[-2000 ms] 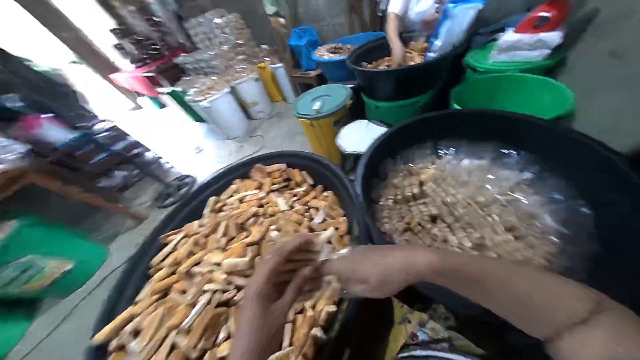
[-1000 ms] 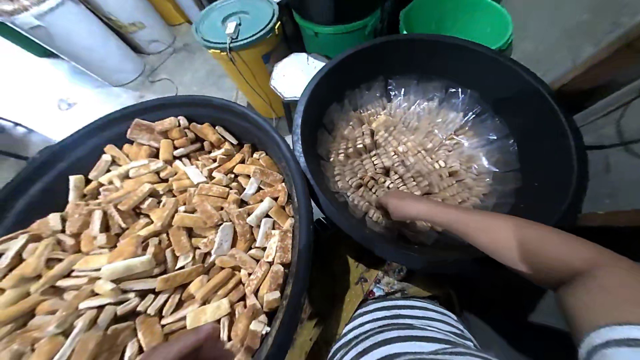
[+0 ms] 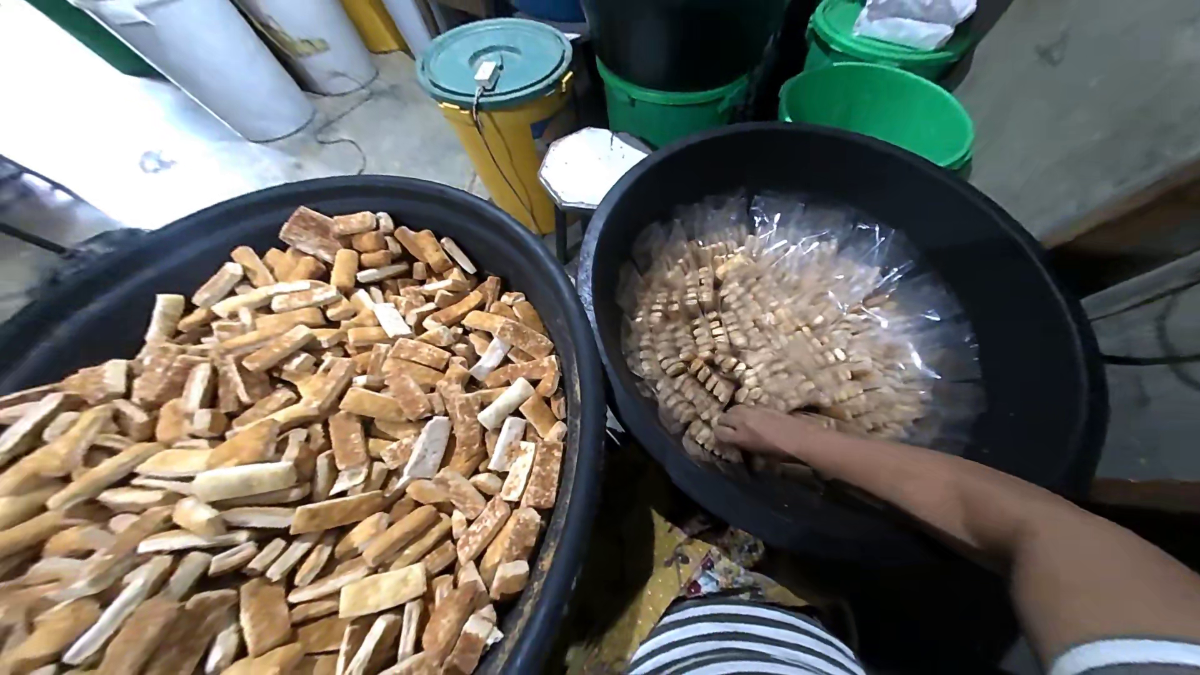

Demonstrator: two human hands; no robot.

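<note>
A wide black tub [image 3: 577, 403] on the left is heaped with loose rectangular baked biscuit sticks [image 3: 375, 403], golden brown with some pale ones. Beside it, a second black tub [image 3: 1022, 309] holds many clear plastic packs of biscuit pieces [image 3: 787, 328], set close together. My right hand [image 3: 764, 433] reaches in from the lower right and touches the packs at the near left side of that tub. Its fingertips are partly hidden among the packs, so a grip cannot be made out. My left hand is out of the frame.
Behind the tubs stand a yellow bucket with a teal lid [image 3: 497, 61], a white-topped stool [image 3: 591, 167] and green buckets [image 3: 877, 112]. White cylindrical containers [image 3: 202, 66] are at the upper left. A metal bar [image 3: 1139, 286] lies near the right edge.
My left hand, over the loose biscuits earlier, has left the view. My right hand has gone from the left tub to the packs in the right tub. The view has tilted down.
</note>
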